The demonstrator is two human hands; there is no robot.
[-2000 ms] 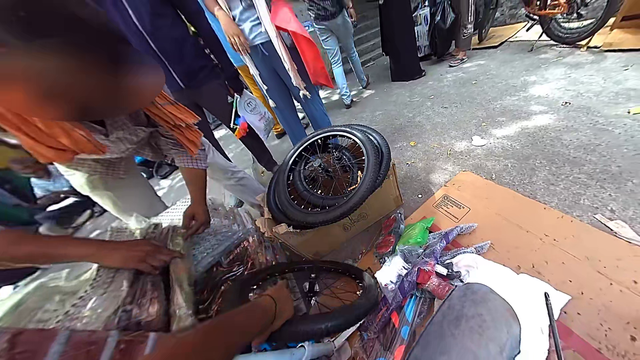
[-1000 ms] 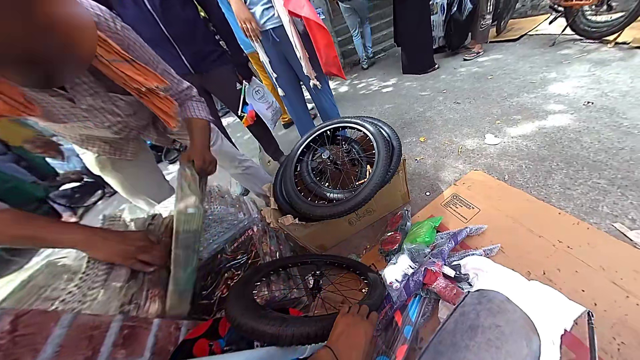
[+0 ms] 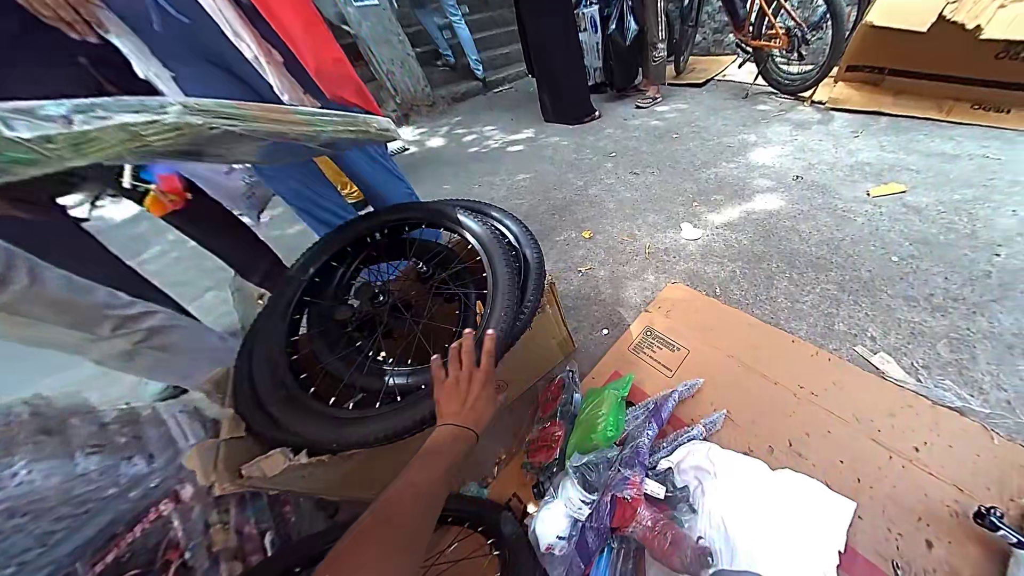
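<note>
My left hand (image 3: 466, 392), with a thin dark band at its wrist, reaches up from the bottom. Its fingers are spread over the near right edge of a stack of black bicycle wheels (image 3: 320, 424); whether they touch the tire is not clear. The wheels lean in an open cardboard box (image 3: 540, 344). Below, partly behind my forearm, lies another bicycle wheel (image 3: 500, 532). To its right are plastic-wrapped parts (image 3: 632, 480), a green plastic packet (image 3: 600, 416) and a white cloth (image 3: 760, 504) on flattened cardboard (image 3: 768, 384). My right hand is out of view.
A plastic-wrapped flat bundle (image 3: 184, 132) crosses the upper left, in front of standing people. Clear plastic wrap (image 3: 88, 472) fills the lower left. People's legs, an orange bicycle (image 3: 788, 40) and a large cardboard box (image 3: 944, 68) stand farther back on the pavement.
My left hand has left the lower wheel's tire and is now over the stacked wheels. The wrapped bundle, upright beside another person's hands earlier, now lies across the upper left. The view has shifted.
</note>
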